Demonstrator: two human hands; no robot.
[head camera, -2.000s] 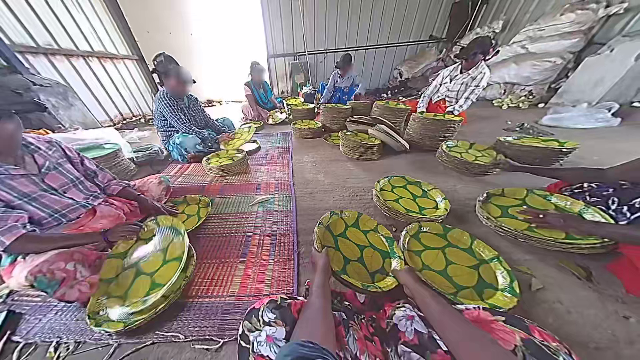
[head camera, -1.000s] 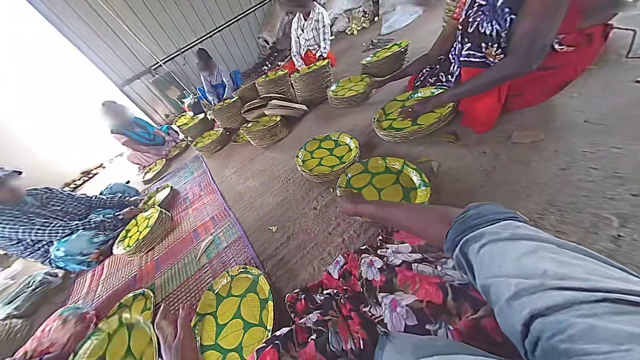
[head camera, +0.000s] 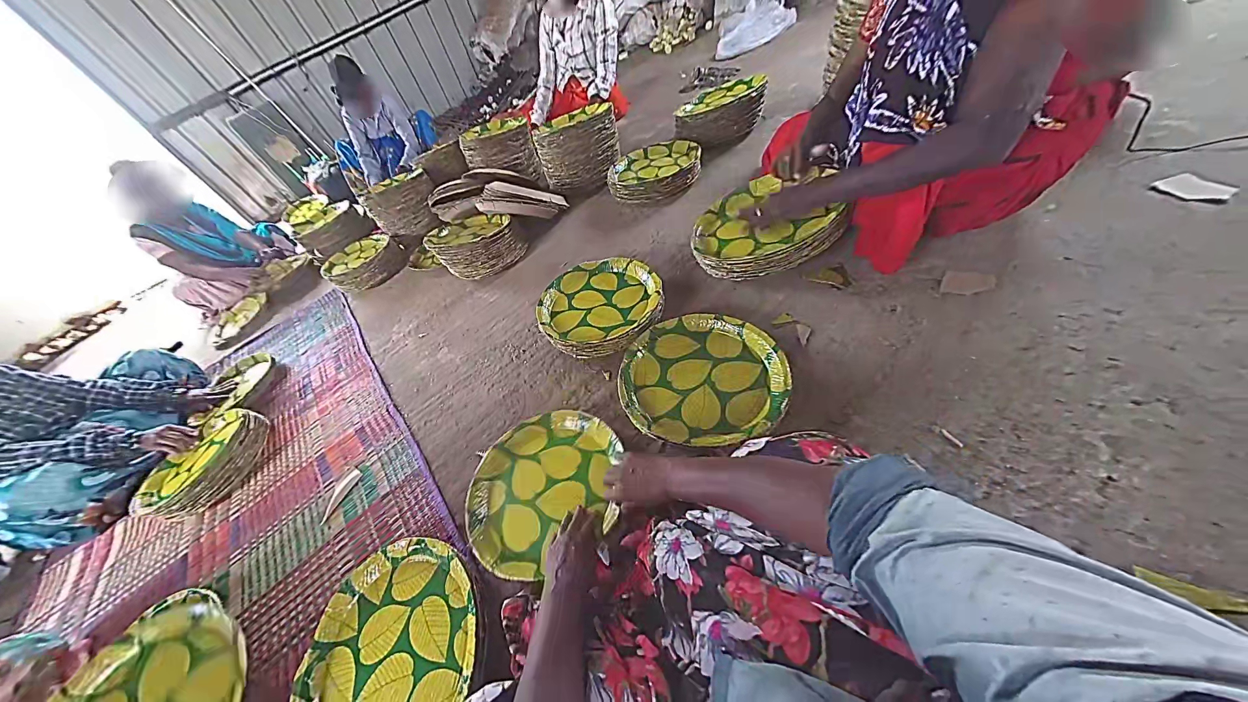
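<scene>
A green plate with a yellow leaf pattern (head camera: 531, 492) is tilted in front of my lap. My right hand (head camera: 639, 480) grips its right rim, and my left hand (head camera: 575, 546) is at its lower right edge, fingers against it; whether they close on it cannot be told. Just beyond my right hand lies a like leaf-patterned plate (head camera: 704, 382) on the floor, beside a stack of such plates (head camera: 600, 304). Another leaf-patterned plate (head camera: 395, 624) rests at the lower left, near my left forearm. Floral cloth (head camera: 682, 604) covers my lap.
A person at the right (head camera: 936, 127) handles a plate stack (head camera: 765, 229). People at the left and back sit near more stacks. A woven mat (head camera: 361, 429) spans the left floor. Flat brown pieces (head camera: 522, 200) lie among the rear stacks. A further plate (head camera: 175, 653) is at the lower left corner.
One second ago my hands were apart, the left at a plate at the lower left and the right by the floor plate. Now both are together at one plate. The view has swung right since the first frame.
</scene>
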